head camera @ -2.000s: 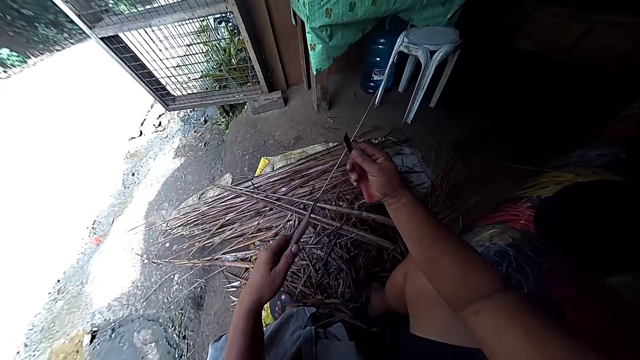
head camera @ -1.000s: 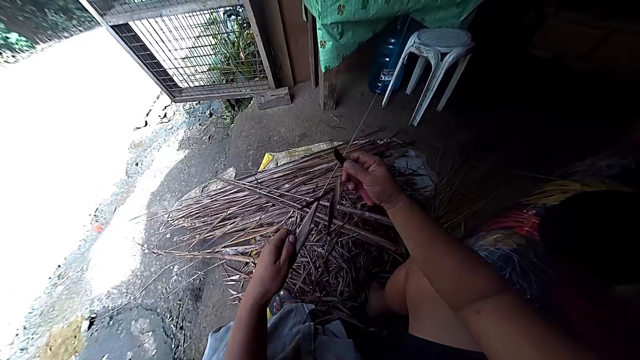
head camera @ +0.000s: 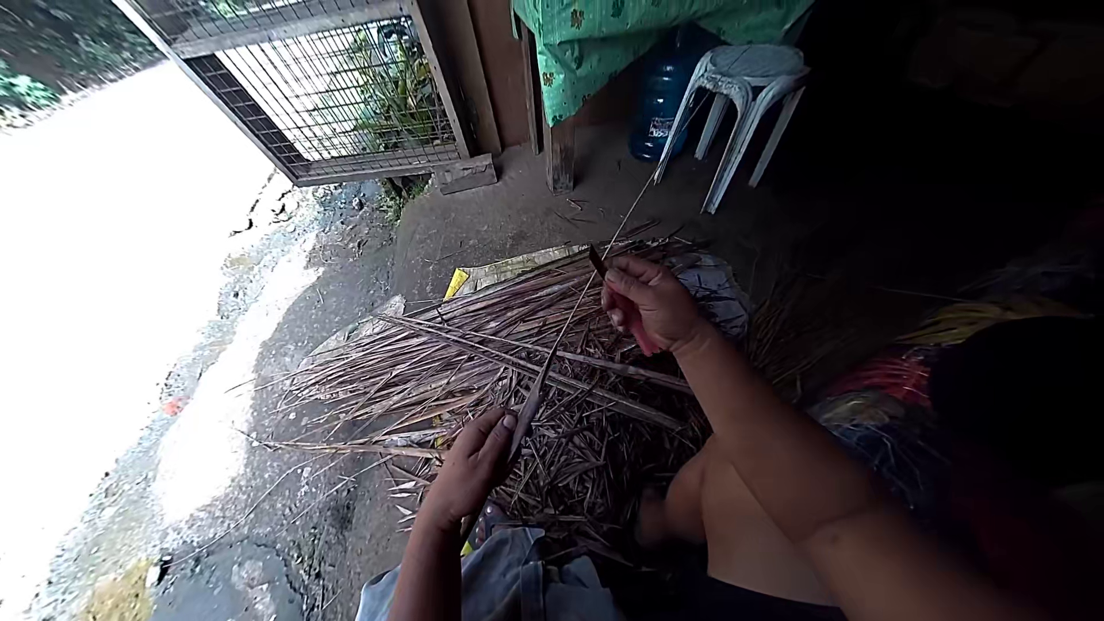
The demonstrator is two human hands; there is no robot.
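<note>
My left hand grips the broad end of a dried leaf strip, whose thin part runs up and to the right. My right hand, higher and to the right, is closed on the red handle of a knife; its dark blade points up and left, against or close to the thin midrib. Beneath both hands lies a pile of dried leaf stalks, long ones at the left and short dark scraps nearer my feet.
Sacks lie under the pile. Beyond stand a white plastic stool, a blue water jug and a table with a green cloth. A wire-mesh gate is at the upper left. Coloured strands lie at the right.
The leaf strip, bent between my hands a second ago, now runs straight up past the knife. My hands have moved slightly apart.
</note>
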